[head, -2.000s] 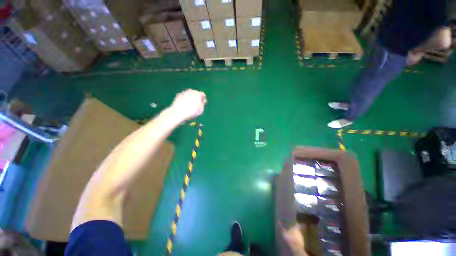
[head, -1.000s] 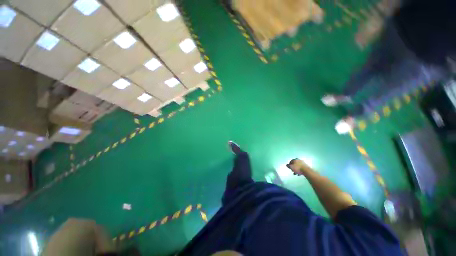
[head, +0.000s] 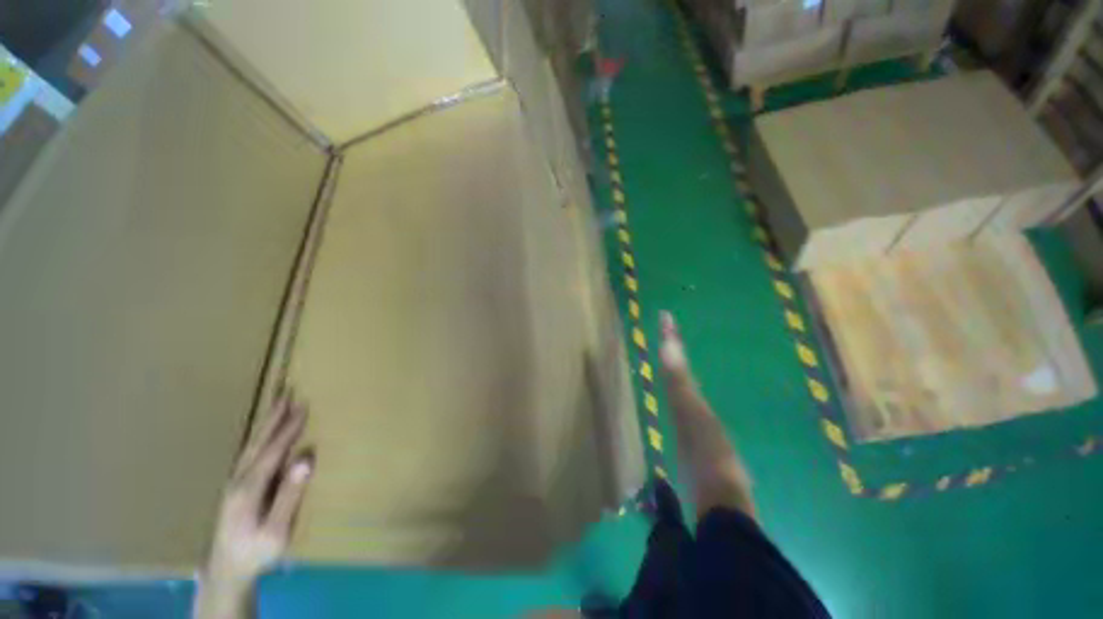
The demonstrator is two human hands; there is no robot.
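Large brown cardboard cartons or panels [head: 411, 327] fill the left half of the view, close in front of me. Dark seams part them, one running down towards my left hand. My left hand [head: 260, 484] lies on the cardboard beside this seam near the front edge, fingers apart, with nothing seen in it. My right hand [head: 671, 341] hangs low over the green floor, right of the cardboard. It is small and blurred, and its fingers cannot be made out.
A wooden pallet [head: 956, 333] with brown cartons [head: 913, 145] at its back stands on the right. More palletised cartons [head: 835, 36] are behind. Yellow-black tape lines [head: 792, 317] border a green aisle [head: 702, 230]. Small labelled boxes [head: 103, 42] show at the top left.
The view has moved from open floor and labelled stacks to brown cardboard close in front. My left hand now touches it. My right hand, earlier at an open carton of black boxes, hangs over the floor.
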